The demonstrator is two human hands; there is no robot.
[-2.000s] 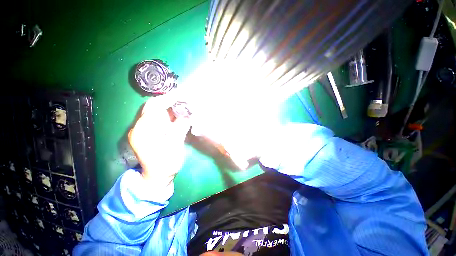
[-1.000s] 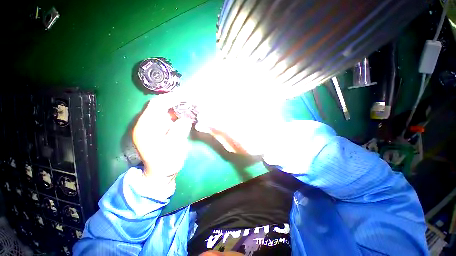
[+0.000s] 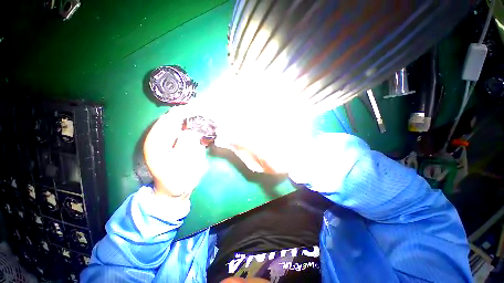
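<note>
My left hand (image 3: 174, 155) is shut on a small dark and silver round module (image 3: 200, 128), held in the fingertips above the green mat. My right hand (image 3: 271, 143) is beside it on the right, mostly washed out by glare. Its fingertips, and whether it holds anything, cannot be made out. A second round module (image 3: 170, 84), dark and ringed with a paler centre, lies on the mat just beyond my left hand.
A large ribbed lamp shade (image 3: 342, 44) hangs over the upper middle. A black gridded parts tray (image 3: 91, 155) stands at left. A pale strip tool (image 3: 375, 110), a clear-ended cylinder (image 3: 399, 83), a dark cylinder (image 3: 421, 119) and a white cord switch (image 3: 474, 62) are at right.
More of the module in my left hand shows, and it looks turned a little. My right hand is slightly nearer to my left than two seconds ago. A small silver part at top left has shifted rightward in view.
</note>
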